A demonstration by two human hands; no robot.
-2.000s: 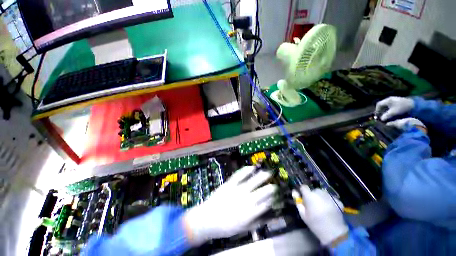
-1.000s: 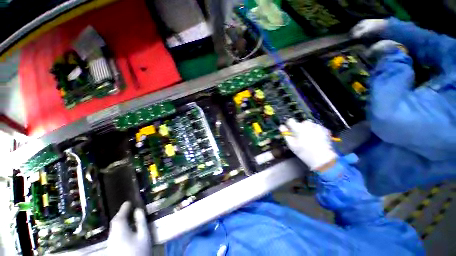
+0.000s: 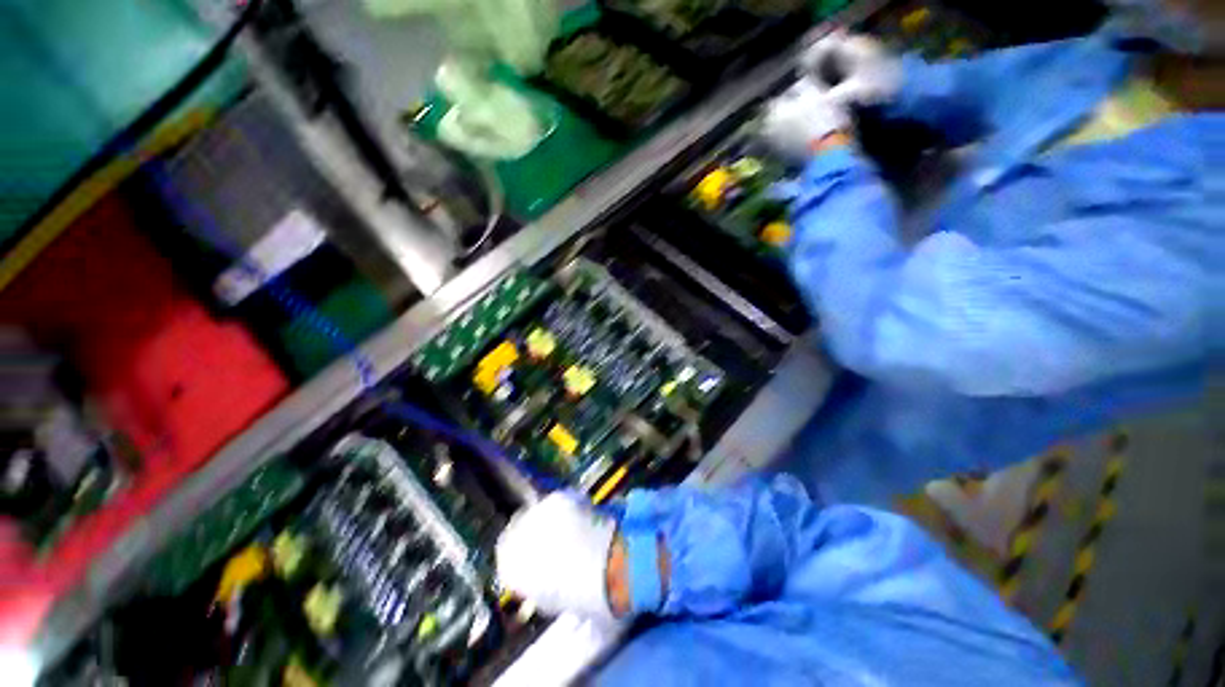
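Note:
My right hand (image 3: 554,553), white-gloved with a blue wrist strap, is at the near rail between two circuit boards. It is closed on a thin yellow stick (image 3: 611,483); one end sticks out above the fist and the rest is mostly hidden. One green board (image 3: 591,389) with yellow block parts lies in a black carrier beyond the hand. Another board (image 3: 390,523), blurred, lies at the lower left with a pale bent tube along it. My left hand is not in view.
A neighbouring person's gloved hands (image 3: 820,101) are over a board at the upper right. The metal rail (image 3: 323,409) crosses diagonally. A blue coiled cord (image 3: 302,315), red mat (image 3: 202,362) and pale green fan (image 3: 497,114) also show.
The view has turned and shifted right. My right hand has moved off the board to the near rail, left of it. My left hand, earlier over the boards and then at the near rail, has left the view.

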